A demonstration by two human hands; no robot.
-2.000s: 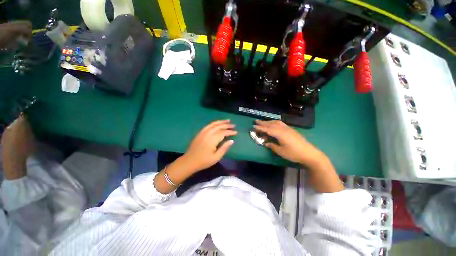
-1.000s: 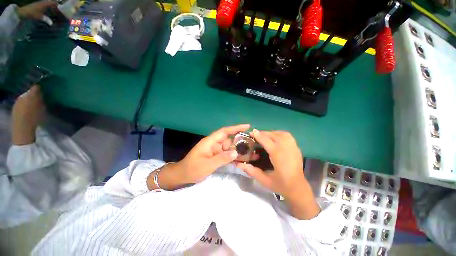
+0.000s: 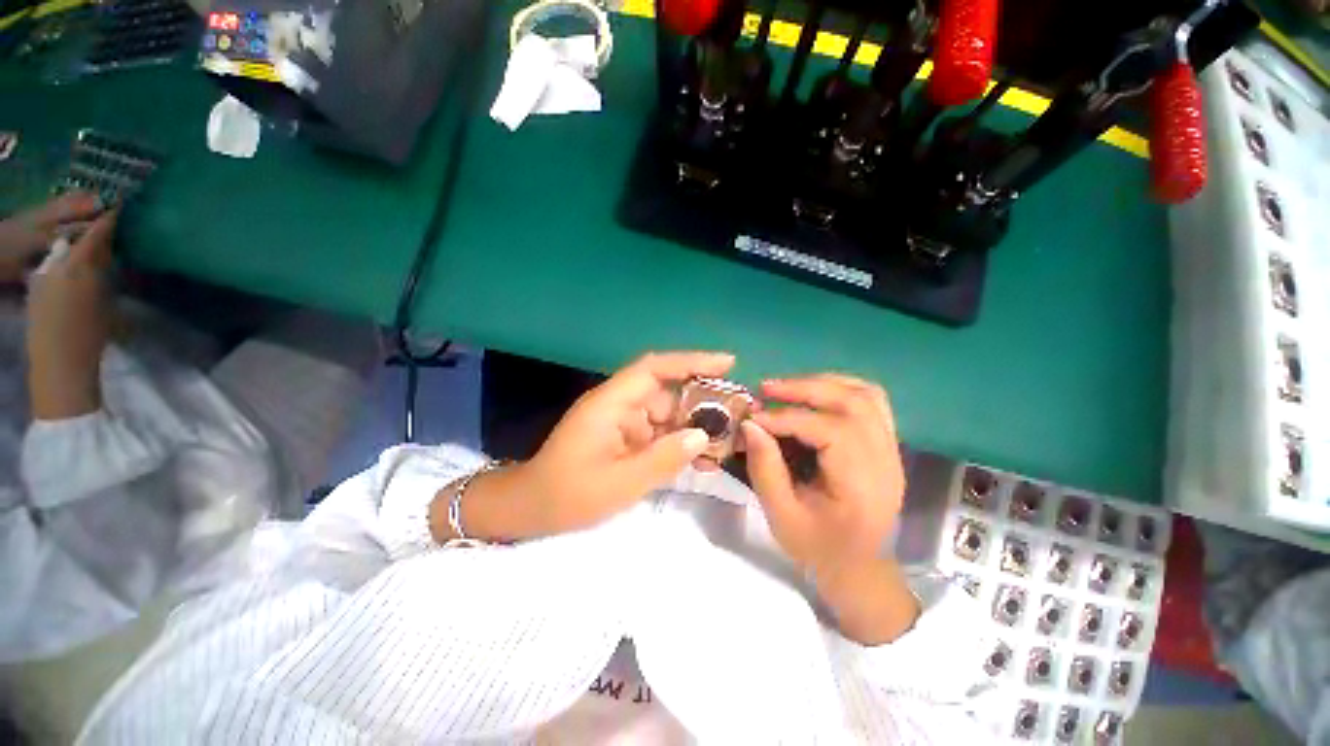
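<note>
A small squarish metallic unit [image 3: 715,418] with a dark round centre is held in front of my chest, near the bench's front edge. My left hand [image 3: 605,449] grips it between thumb and fingers from the left. My right hand [image 3: 831,474] is at its right side, thumb and fingertips against the unit's edge. Beyond the hands stands the black pressing fixture [image 3: 795,292], with a pale label strip on its front edge and toggle clamps with red grips [image 3: 1179,134]. Its nests are dark and their contents cannot be made out.
Foam trays [image 3: 1240,321] with units stand at right. A lower parts tray [image 3: 1033,590] lies beside my lap. At left are the tape dispenser [image 3: 365,88], its black cable [image 3: 435,241], a white ring [image 3: 591,22] and a crumpled wipe [image 3: 543,80]. A neighbour's hands [image 3: 70,270] are at far left.
The unit has come off the bench area into both hands at chest height. Since one second ago my right fingers have shifted along its right edge. The view has tilted down, so the fixture sits higher.
</note>
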